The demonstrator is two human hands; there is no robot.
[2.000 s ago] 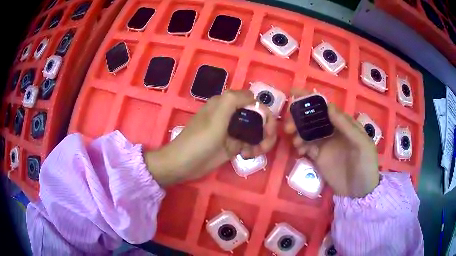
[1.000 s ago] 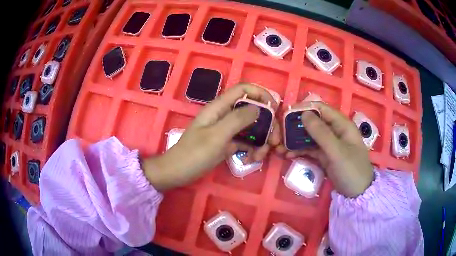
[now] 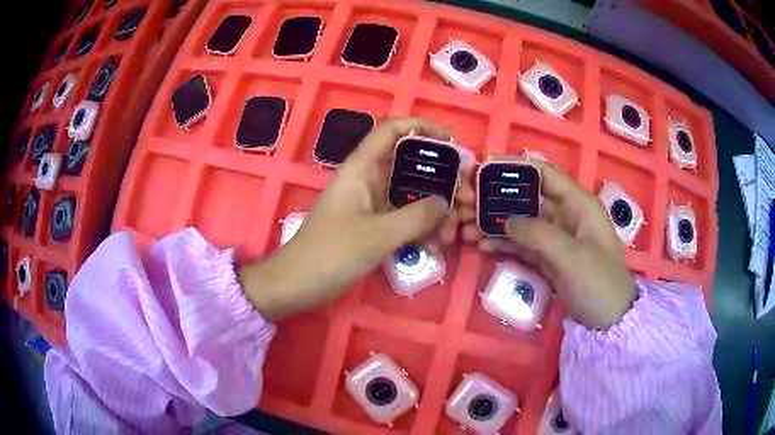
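My left hand (image 3: 361,221) holds a smartwatch (image 3: 423,170) with a rose-gold case, screen up, its thumb on the lower part of the screen. My right hand (image 3: 565,234) holds a second smartwatch (image 3: 509,192) beside it, thumb at the lower edge of the screen. Both black screens show white text lines and a small red mark near the bottom. The two watches are close together over the red foam tray (image 3: 342,200). My fingers hide the backs of both watches.
The foam tray holds dark-screened watches (image 3: 370,45) at upper left and face-down pink watches (image 3: 483,406) at the right and bottom. A tilted side tray (image 3: 127,64) with mixed watches stands left. Paper sheets (image 3: 759,212) lie at the right edge, and another tray (image 3: 680,42) is at upper right.
Both thumbs have moved down from the middle or upper screens to their lower parts. The screens now show white text lines with red marks; green marks showed one second ago.
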